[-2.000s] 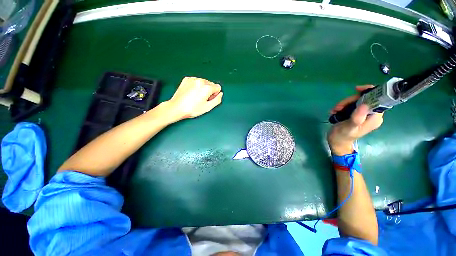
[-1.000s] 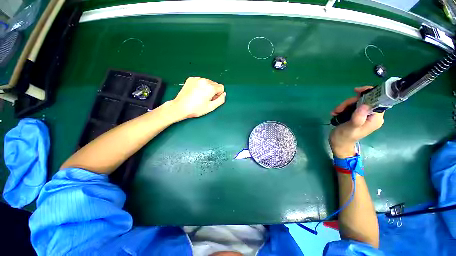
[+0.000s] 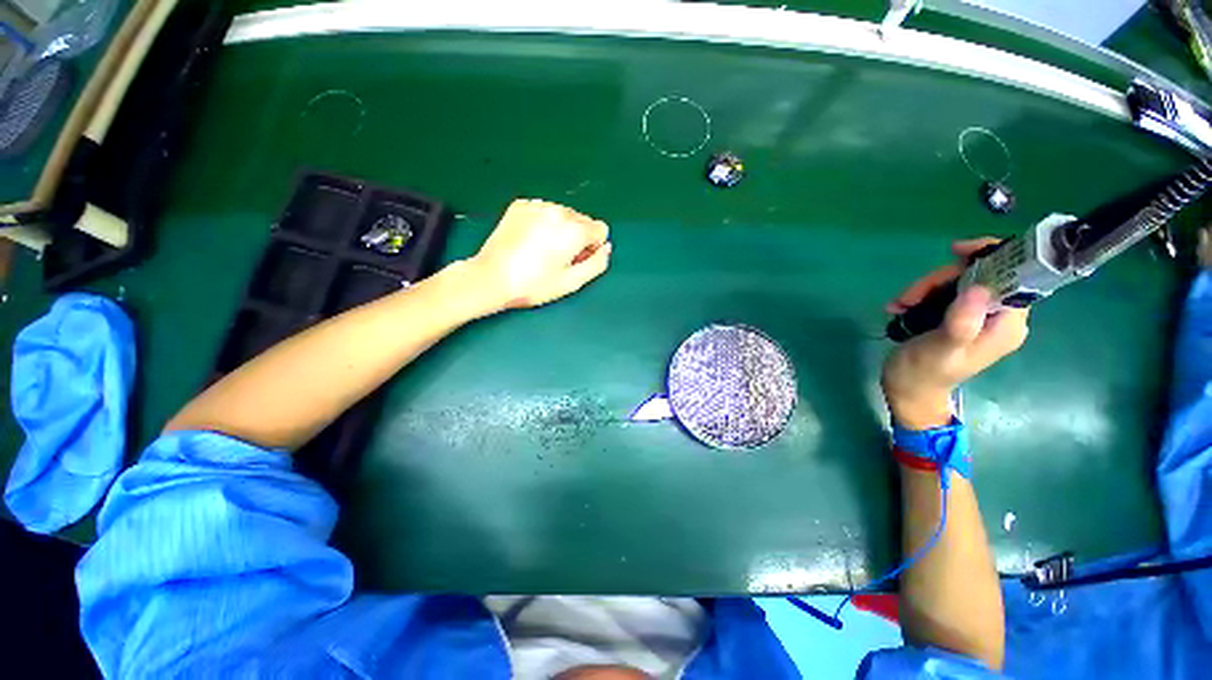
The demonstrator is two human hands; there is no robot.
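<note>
My right hand (image 3: 960,343) is closed around a grey and black electric screwdriver (image 3: 1023,266), its black nose pointing left over the mat. The cable runs off at the upper right. My left hand (image 3: 542,255) rests on the green mat as a loose fist; nothing shows in it, and its palm is hidden. The silver-grey perforated disc (image 3: 732,387) lies between my hands, a small white pointed label (image 3: 650,409) at its left edge. One round assembly (image 3: 388,235) sits in a top pocket of the black tray (image 3: 295,276). My left forearm covers part of the tray.
Two small round assemblies (image 3: 724,169) (image 3: 998,197) lie at the back near pale circles. Dark specks (image 3: 552,419) are scattered left of the disc. A blue cloth (image 3: 73,412) is at far left. A blue wrist-strap cord (image 3: 941,511) hangs from my right wrist. Another blue sleeve (image 3: 1187,438) is at the right edge.
The whole view has shifted slightly, with the back assemblies appearing further left and the disc slightly right. Both hands keep their poses, and my right hand still holds the screwdriver.
</note>
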